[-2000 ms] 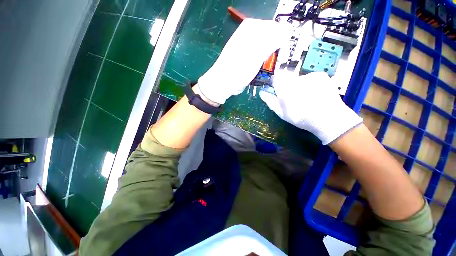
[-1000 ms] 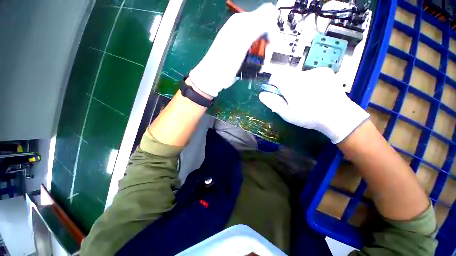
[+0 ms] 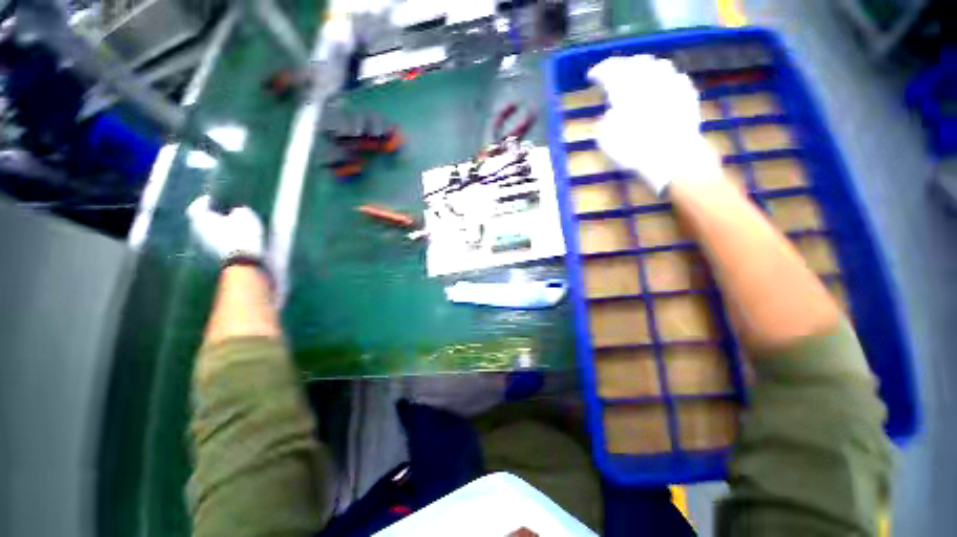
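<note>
My left hand (image 3: 228,232), white-gloved and blurred, is over the green conveyor beyond the pale rail; its grip is unclear. My right hand (image 3: 656,121), also gloved, is over the far left cells of the blue divided tray (image 3: 659,304); its fingertips and anything under them are hidden or blurred. Black-and-orange parts (image 3: 362,143) stand on the green mat beyond the fixture. The white fixture plate (image 3: 446,246) lies mid-bench with black fittings on it. The pale-blue knife (image 3: 506,294) lies loose in front of it.
A slim orange-red stick (image 3: 386,215) lies left of the fixture. Red-handled pliers (image 3: 508,122) lie behind it. The pale rail (image 3: 299,173) runs between mat and conveyor. A dark blurred object (image 3: 283,82) is at the far end of the conveyor.
My hands have moved apart, left to the conveyor, right to the tray. The knife now lies on the mat, and the part is gone from between my hands. The view has swung up.
</note>
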